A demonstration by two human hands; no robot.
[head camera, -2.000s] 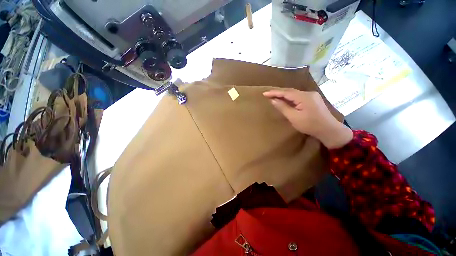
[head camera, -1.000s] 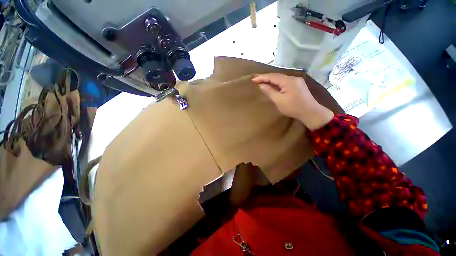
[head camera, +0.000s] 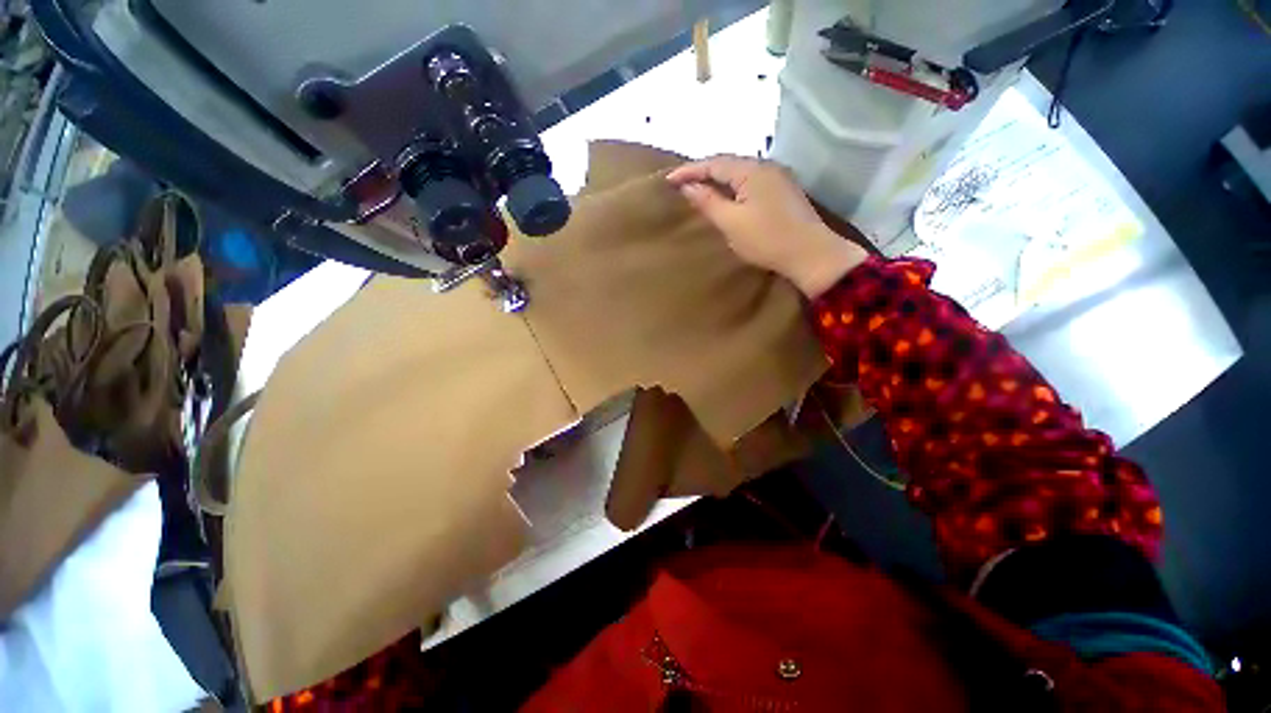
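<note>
A large brown bag panel [head camera: 376, 432] lies under the sewing machine head. A thin dark seam [head camera: 549, 365] runs down it from the small shiny presser foot [head camera: 510, 293]. The panel's near edge has a stepped cutout. My right hand [head camera: 760, 223] is at the panel's far right part, its thumb and fingertips pinched on a raised fold. My left hand is not visible; only a bit of the left red patterned sleeve [head camera: 356, 683] shows under the panel's near left edge.
Dark round knobs [head camera: 449, 204] sit on the machine head. A red-handled tool [head camera: 906, 70] rests on the white pillar [head camera: 843, 139]. A paper sheet [head camera: 1115, 334] lies right. Brown pieces with looped handles [head camera: 119, 334] are stacked left, above white material [head camera: 105, 613].
My right hand and the panel's right part have moved away from me and leftward. The near cutout has moved toward the presser foot, baring white table. The pale sticker is no longer visible.
</note>
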